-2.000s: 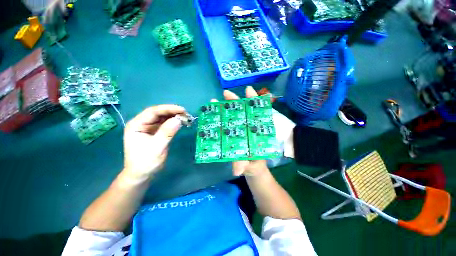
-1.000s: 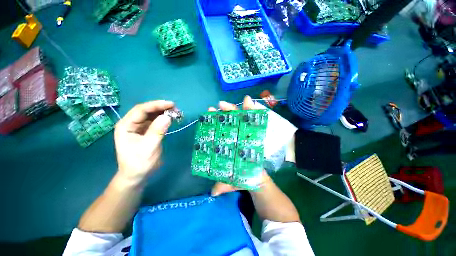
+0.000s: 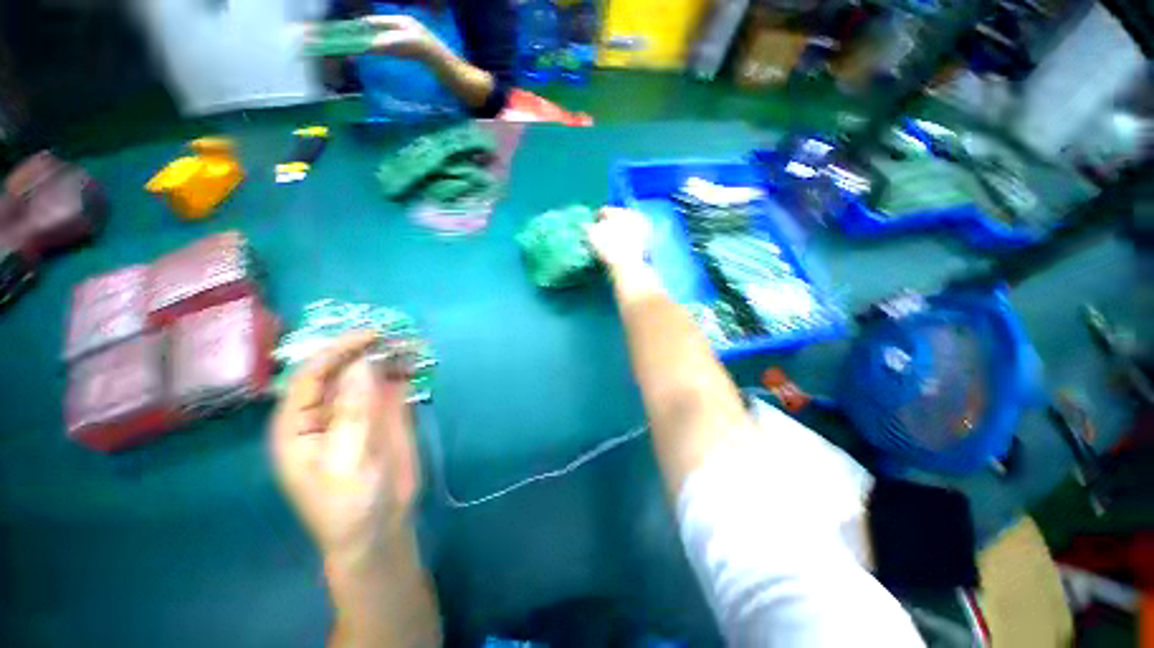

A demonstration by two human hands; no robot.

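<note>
The picture is blurred. My left hand [image 3: 348, 456] is raised in front of the loose PCB pile [image 3: 348, 317], fingers curled together, with a small dark piece faintly visible at the fingertips. My right hand [image 3: 620, 241] is stretched far forward, at the right edge of the green PCB stack [image 3: 557, 249], beside the blue plastic tray's left wall. Blur hides whether its fingers grip a panel. The blue plastic tray [image 3: 814, 301] holds rows of boards.
Pink-red wrapped packs [image 3: 120, 373] and a yellow block [image 3: 199, 177] are left. A white cord [image 3: 544, 477] crosses the bench. A blue fan [image 3: 930, 380] and black pad [image 3: 921, 532] are right. Another person's arm [image 3: 443, 63] holds a green board across the bench.
My right hand has moved from in front of me, where it held the PCB panel, forward to the stack. The view has shifted up and left, bringing another person into view.
</note>
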